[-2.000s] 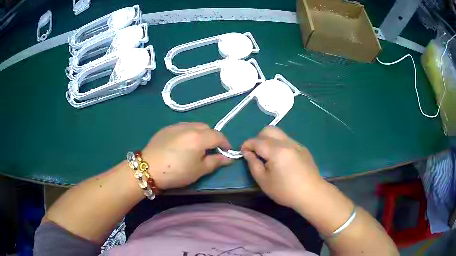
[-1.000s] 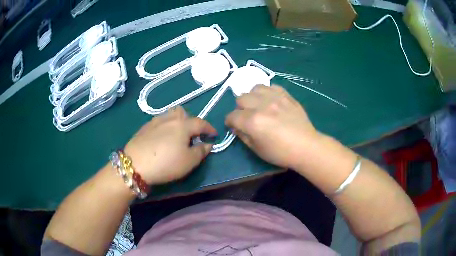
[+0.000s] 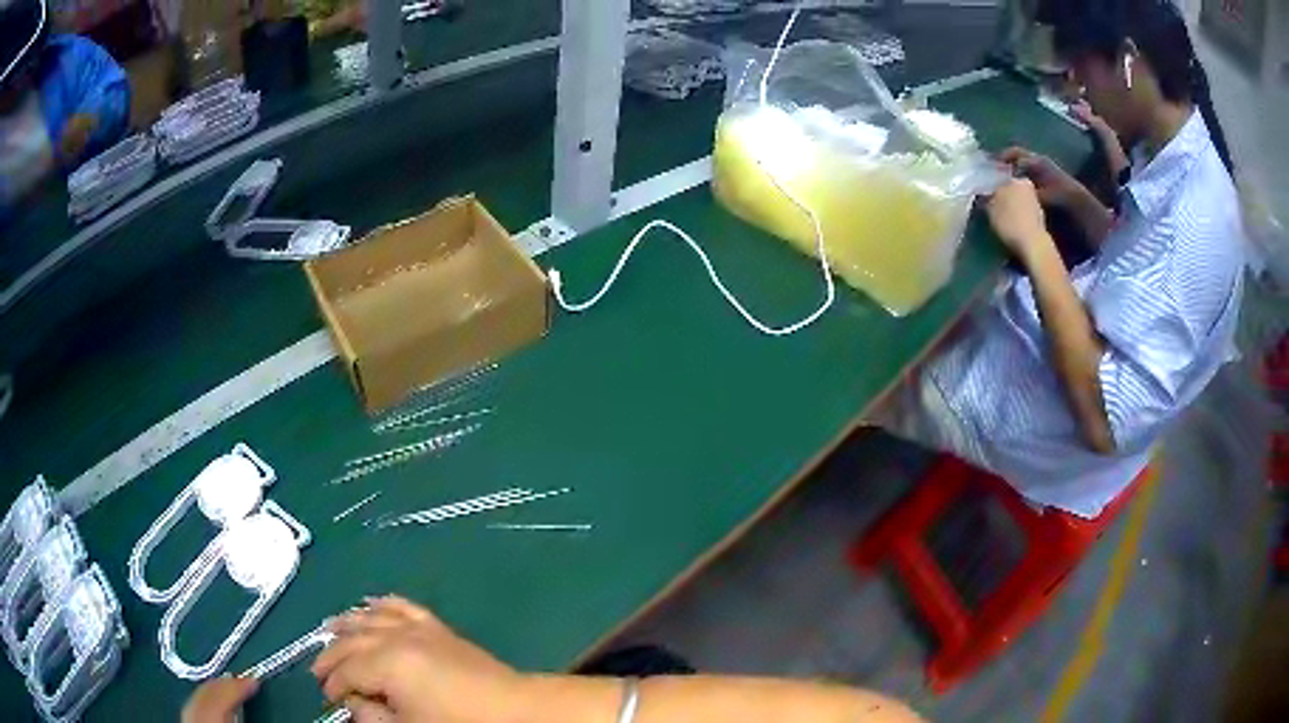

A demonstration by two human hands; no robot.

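Note:
A white plastic frame (image 3: 289, 651) lies at the bottom left, mostly covered by my hands. My right hand (image 3: 410, 667) is over it, with its fingers closed on it. My left hand (image 3: 221, 698) is cut off by the bottom edge; its visible fingers hold the frame's side. What the fingertips do is hidden. Two overlapping frames with round discs (image 3: 226, 544) lie just beyond. Thin silvery rods (image 3: 467, 506) lie loose on the green bench to the right of my hands.
Stacked frames (image 3: 64, 622) stand at the left edge. An open brown carton (image 3: 438, 304) sits beyond the rods, near a metal post (image 3: 583, 120). A white cable (image 3: 707, 269) curves to a clear bag with yellow contents (image 3: 848, 212). A seated person (image 3: 1131, 297) works at right.
The view has swung right and up, so my hands and the frames now sit at the bottom left. The carton, bag and neighbour show more fully. My hands are still at the frame.

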